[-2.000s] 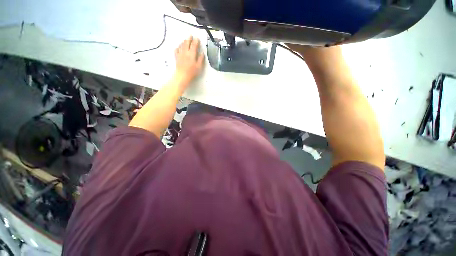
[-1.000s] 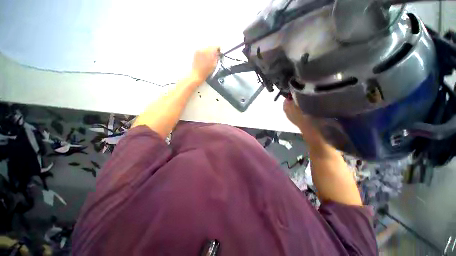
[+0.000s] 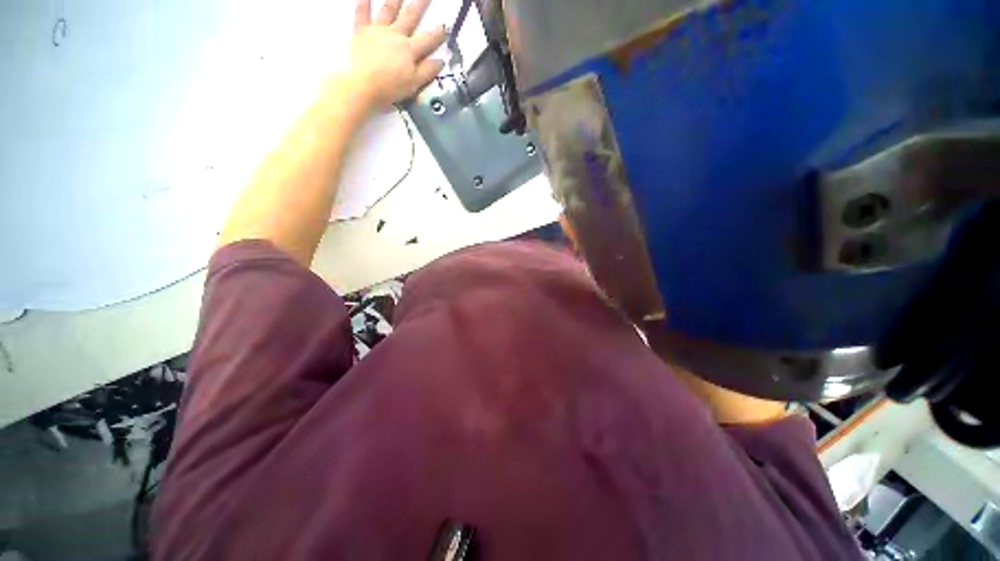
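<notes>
The straight-knife cutting machine point(image 3: 746, 164), with a large blue motor body, fills the upper right. Its grey base plate point(image 3: 477, 153) with screws lies on the table near the edge. My left hand point(image 3: 391, 55) lies flat with fingers spread on the white paper marker point(image 3: 165, 142), beside the upright and at the base plate's left corner. The fabric lay's dark cut edge curves under my left forearm towards the plate. My right hand is hidden behind the motor; only part of the forearm shows below it.
The pale table edge point(image 3: 121, 362) runs along the lay's near side. Small dark scraps point(image 3: 411, 240) lie by the base plate. Fabric scraps litter the floor at lower left. A black cable bundle hangs at the motor's right.
The machine has turned and its motor looms larger at the right. My left hand has moved up and left, and opened from a closed shape to spread fingers. More of the lay shows at left.
</notes>
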